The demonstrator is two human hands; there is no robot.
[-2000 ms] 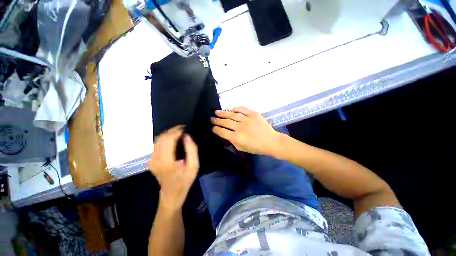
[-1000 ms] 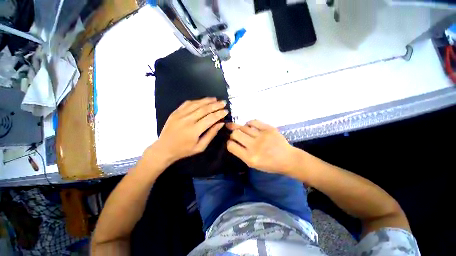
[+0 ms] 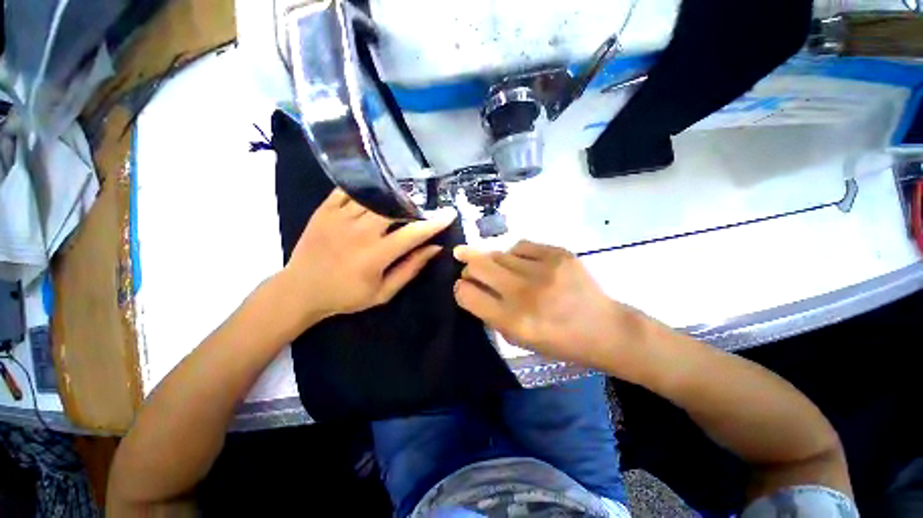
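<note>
A black fabric panel (image 3: 395,349) lies on the white table and hangs over its front edge onto the lap. Its far end is under the sewing machine head (image 3: 445,51). My left hand (image 3: 354,253) rests on the panel, fingers spread, its fingertips near the presser foot and partly behind the chrome curve (image 3: 339,101). My right hand (image 3: 536,293) is at the panel's right edge just in front of the foot, fingers bent, thumb side hidden; whether it pinches the edge cannot be told. The needle is too small to tell.
A black strip (image 3: 708,61) hangs over the machine head at the right and partly covers a phone-like black rectangle (image 3: 648,159). A worn brown board (image 3: 91,304) and white crumpled cloth (image 3: 51,192) are at left. A wooden-handled tool (image 3: 880,33) is top right.
The view has moved so more of the machine head shows. My left hand has moved from the panel's lower part up to the foot. My right hand has shifted along the right edge nearer the foot.
</note>
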